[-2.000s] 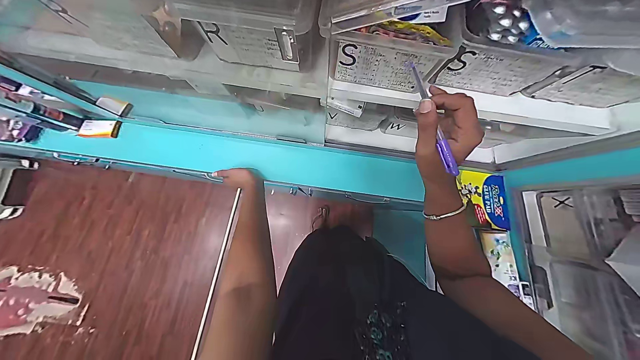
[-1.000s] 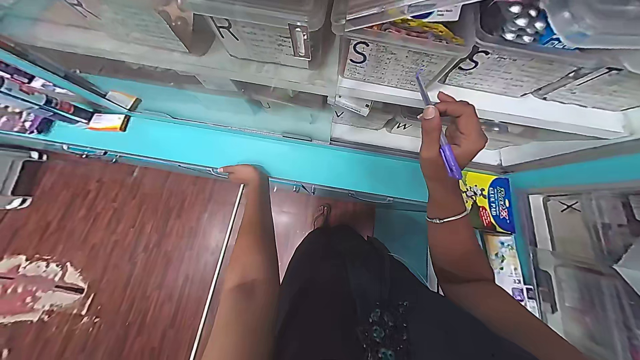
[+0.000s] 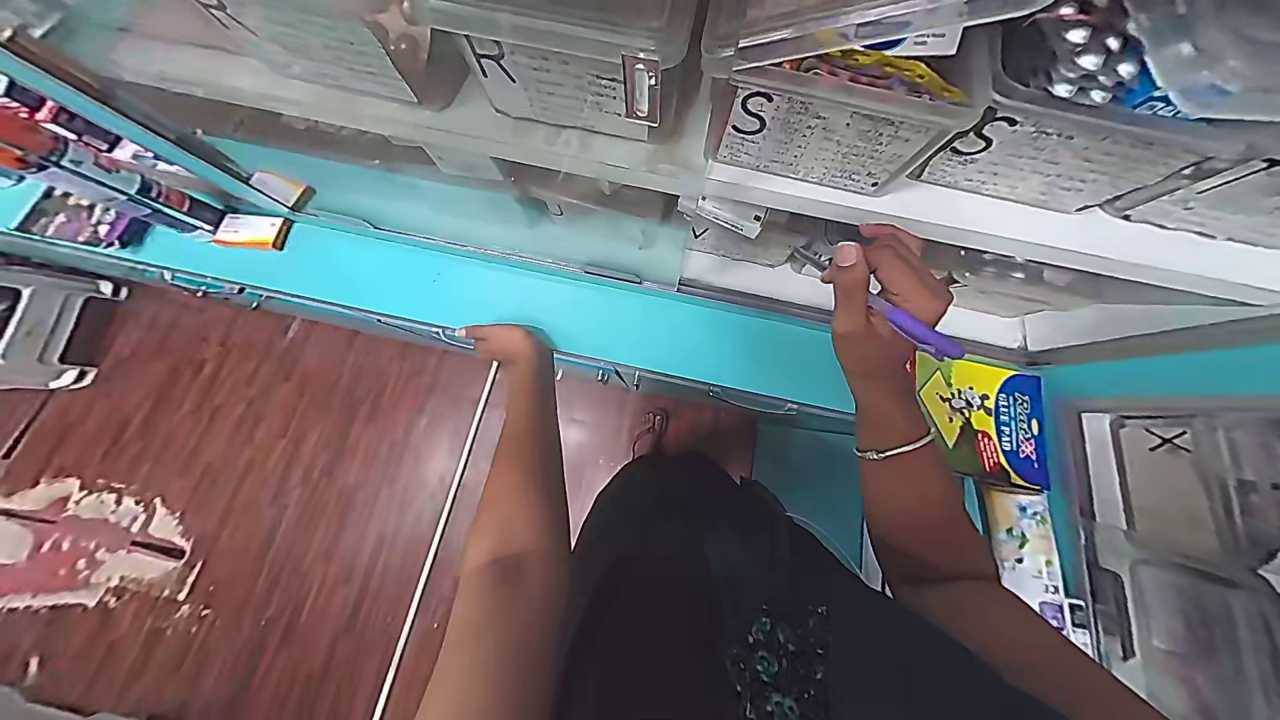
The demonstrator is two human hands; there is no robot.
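A purple pen (image 3: 915, 328) is held in my right hand (image 3: 890, 285), its clear tip end pointing up and left toward the lower shelf. That hand is in front of the lower bins, just below a clear plastic bin marked S (image 3: 820, 135). My left hand (image 3: 508, 345) rests on the front edge of the turquoise counter ledge (image 3: 640, 320), fingers pointing left; whether it grips the edge is not clear. A thin white rod or cord (image 3: 437, 540) runs down from beside it. Beside my right wrist stands a yellow and blue glue pad box (image 3: 985, 420).
Another S bin (image 3: 1060, 160) and an R bin (image 3: 570, 85) stand on the upper shelf. A sliding glass panel (image 3: 450, 190) covers the left part. A bin marked X (image 3: 1165, 480) is at right. Small boxes (image 3: 252, 231) lie at the ledge's left. Below is wood-look floor (image 3: 290, 470).
My right hand has moved down with the pen, from in front of the S bins to the lower shelf. My left hand stays at the ledge edge.
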